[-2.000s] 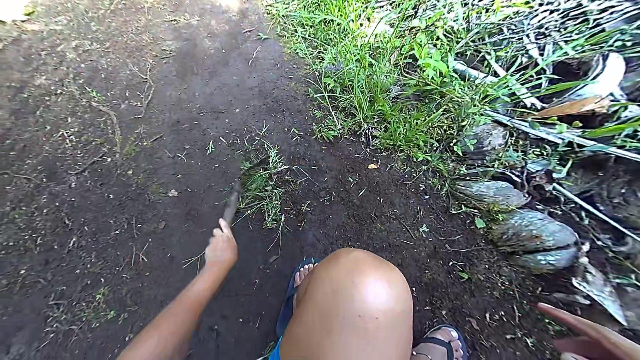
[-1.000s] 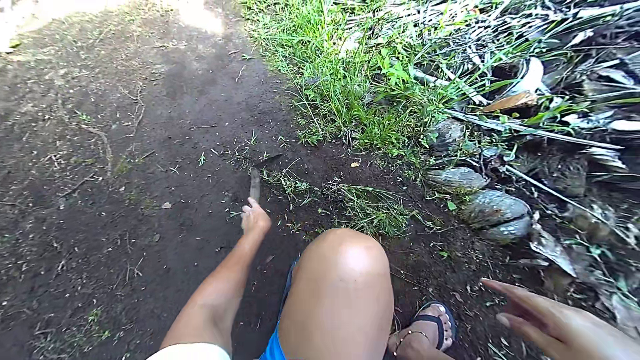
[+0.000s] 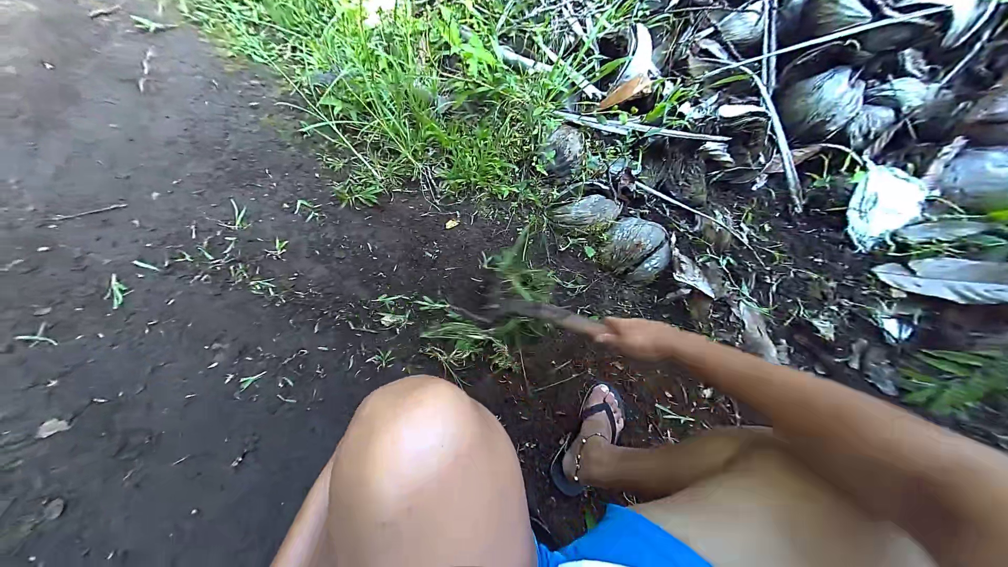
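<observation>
My right hand point(image 3: 642, 339) is closed on the handle of a short hand tool point(image 3: 579, 321) with a thin dark blade, its far end blurred by motion. The tool points left over the soil, among loose green grass. One tuft of grass point(image 3: 524, 276) is blurred at the blade, and a clump of pulled or cut grass point(image 3: 465, 339) lies just under it on the dark ground. Whether the blade touches the tuft, I cannot tell. My left hand is out of view.
My bent knee point(image 3: 425, 441) and sandalled foot point(image 3: 602, 417) are close below the tool. Old coconut husks point(image 3: 636, 246) lie to the right, with dry fronds and sticks behind. Growing grass point(image 3: 441, 118) edges the bare dirt path point(image 3: 157, 236), where small grass bits are scattered.
The tool has passed from my left hand to my right hand, which was open and apart before. My left hand has left the view. The view has shifted to the right.
</observation>
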